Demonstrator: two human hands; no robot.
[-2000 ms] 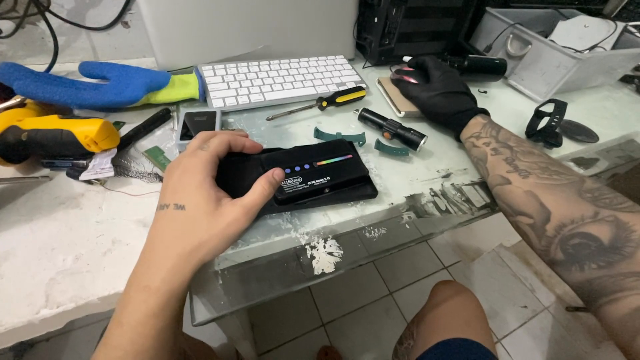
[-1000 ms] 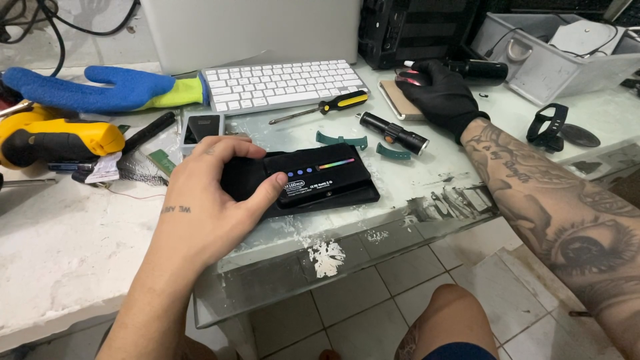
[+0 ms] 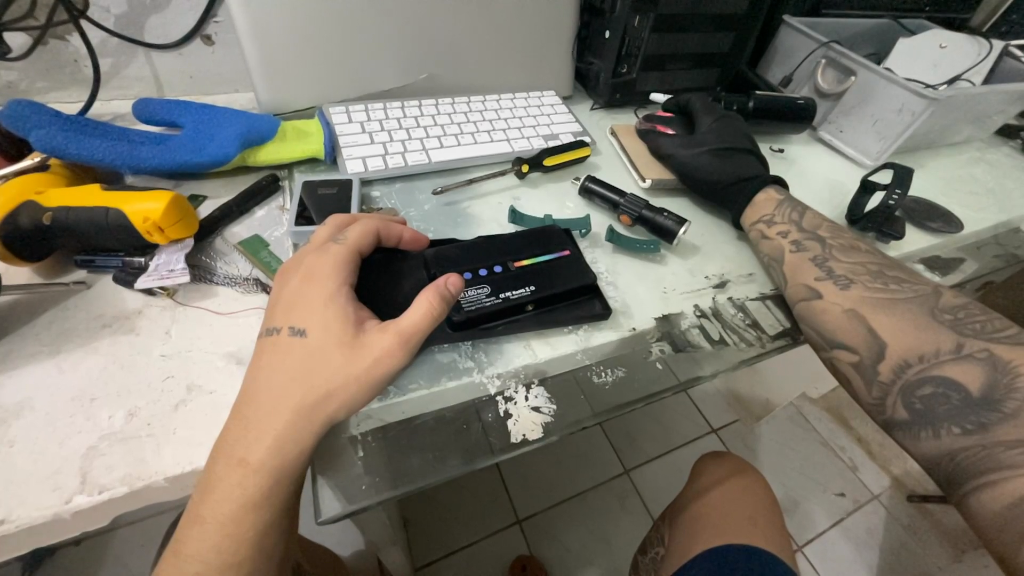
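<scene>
My left hand (image 3: 344, 308), bare, lies around the left end of a flat black electronic device (image 3: 552, 280) with blue dots, a rainbow stripe and small white writing. Its thumb presses on the device's face while the fingers curl over the far left edge. Beneath the device lies a flat black piece (image 3: 596, 306), part of it covered. At the back right, my right hand (image 3: 704, 148) wears a black glove and rests on a thing with a red glow, mostly hidden under the fingers. That thing sits over a tan pad (image 3: 628, 152); whether the fingers grip it is unclear.
A white keyboard (image 3: 456, 132), a yellow-black screwdriver (image 3: 552, 158), a black flashlight (image 3: 632, 208) and green curved pieces (image 3: 552, 220) lie beyond the device. At left are a blue glove (image 3: 184, 136) and a yellow-black tool (image 3: 104, 212). A grey bin (image 3: 872, 112) stands back right, near a black wristband (image 3: 880, 196).
</scene>
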